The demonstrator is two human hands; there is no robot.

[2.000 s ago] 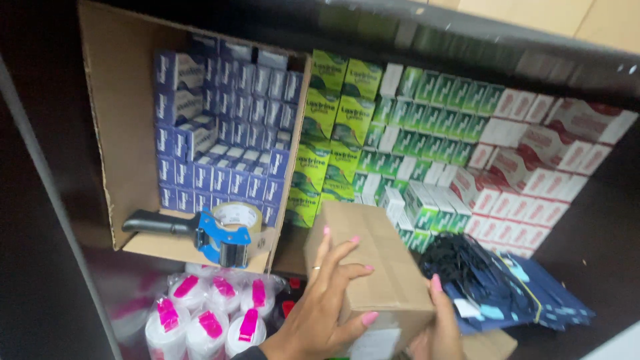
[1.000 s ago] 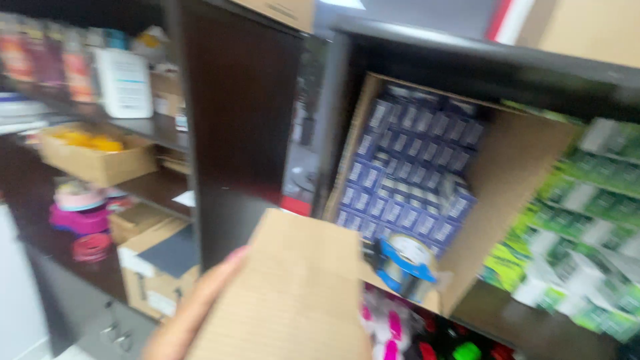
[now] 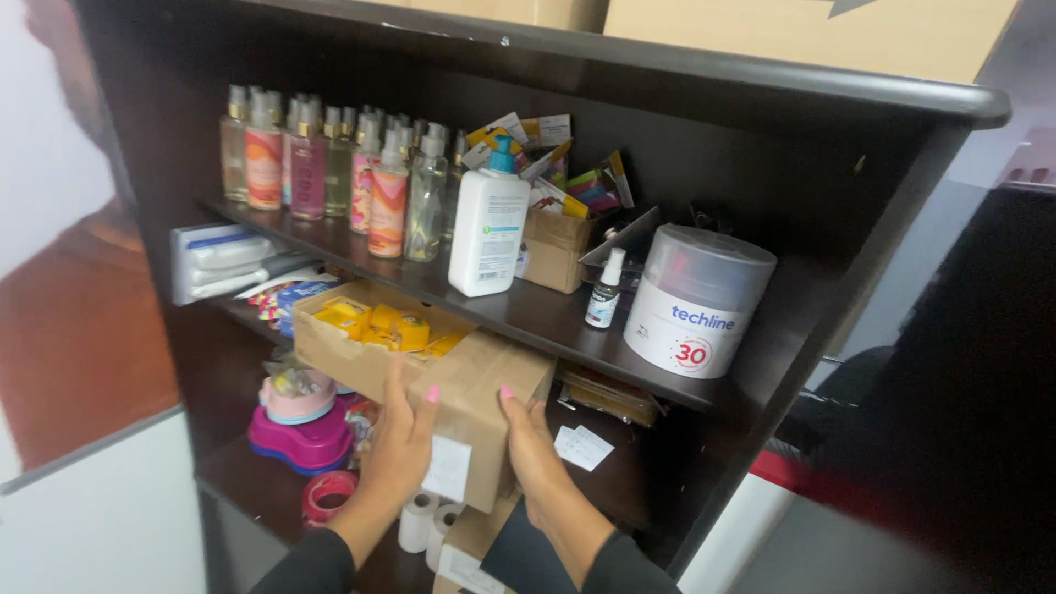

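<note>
A closed cardboard box [image 3: 470, 396] with a white label on its near side is held between my two hands. My left hand [image 3: 400, 454] presses on its left side and my right hand [image 3: 532, 450] on its right side, thumbs near the top edge. The held box is at the middle shelf, close beside an open cardboard box [image 3: 338, 351] full of small yellow packages [image 3: 396, 326]. Whether it rests on the shelf cannot be told. Small papers [image 3: 583, 446] with writing lie to the right of my right hand.
Spray bottles [image 3: 388, 206], a white pump bottle [image 3: 489, 227], a small spray bottle [image 3: 605, 290] and a round plastic tub [image 3: 700, 301] stand on the upper shelf. Lower down are a magenta plastic bowl [image 3: 301, 437], red tape [image 3: 330, 495], white paper rolls [image 3: 419, 520] and another cardboard box [image 3: 470, 549].
The view has swung left from the shelves of medicine cartons to this shelf unit. The cardboard box has come along in my hands and is now beside the box of yellow packages.
</note>
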